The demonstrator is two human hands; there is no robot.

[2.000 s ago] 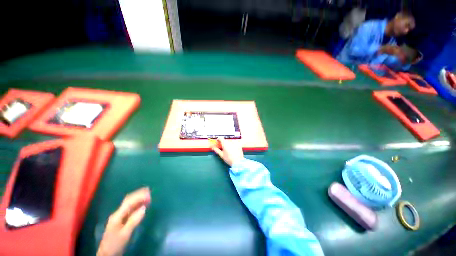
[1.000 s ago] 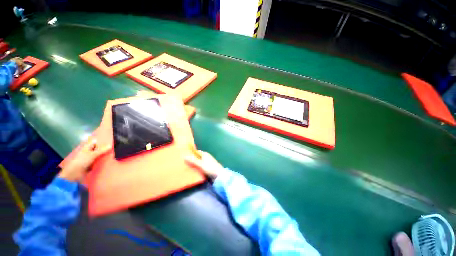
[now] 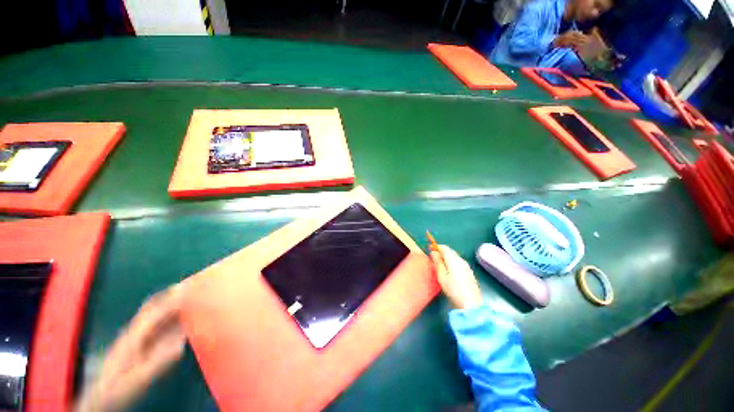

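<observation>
A tablet (image 3: 336, 269) lies screen side up, glossy black, on a red-orange foam pad (image 3: 233, 322) set at a slant in front of me. A small pale tab shows at its lower left edge. My right hand (image 3: 457, 278) is at the pad's right corner, with an orange pry stick (image 3: 433, 241) between its fingers, pointing up. My left hand (image 3: 141, 350) is blurred at the pad's left edge; its fingertips meet the pad there, but I cannot tell whether they grip it.
Open tablets (image 3: 261, 148) lie on pads behind and at the left. Another screen-up tablet (image 3: 22, 322) is at near left. A light-blue fan (image 3: 539, 239), mauve case (image 3: 513, 276) and tape roll (image 3: 594, 286) stand right. A person in blue (image 3: 535, 32) sits beyond, near more pads.
The view has swung right. The pad with the screen-up tablet, held between both hands before, is now in front of me, turned, beside the fan and case. Another screen-up tablet shows at left.
</observation>
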